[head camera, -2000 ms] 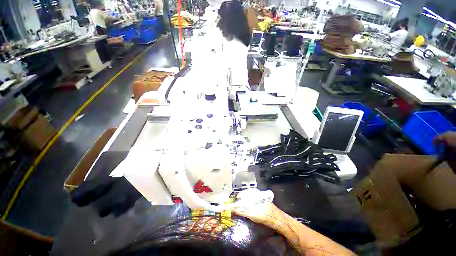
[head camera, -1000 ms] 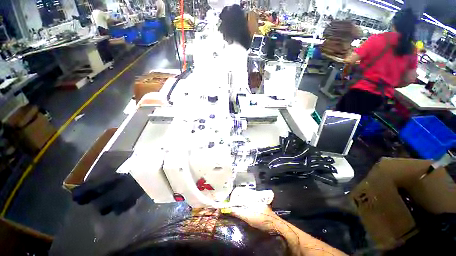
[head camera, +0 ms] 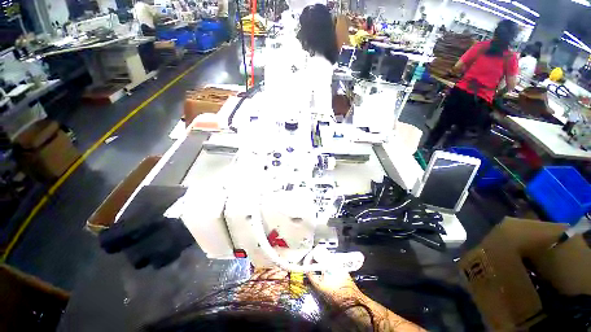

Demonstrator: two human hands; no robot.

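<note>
The white sewing machine head (head camera: pixel 285 220) with a red logo fills the centre. My right hand (head camera: pixel 332 284) is low at the needle area, beside the pale rounded bar (head camera: pixel 340 261); its fingertips and anything in them are hidden. My left hand (head camera: pixel 269 280) shows only as a skin-toned patch behind hair, left of the yellow block (head camera: pixel 296 283); its fingers cannot be made out. A workpiece cannot be told apart there. Black strips with pale lines (head camera: pixel 395 214) lie tangled right of the head. Black fabric panels (head camera: pixel 149 227) lie to its left.
A grey-screened control panel (head camera: pixel 447 181) stands right of the strips. An open cardboard box (head camera: pixel 499 279) is low right, with blue bins (head camera: pixel 564 194) behind. A long narrow carton (head camera: pixel 123 194) lies along the table's left side. A person in red (head camera: pixel 486 71) is at the back right.
The person in red came into view and is now farther back. The whole view has shifted slightly, with the machine now farther right in the picture. My right hand stays at the needle area.
</note>
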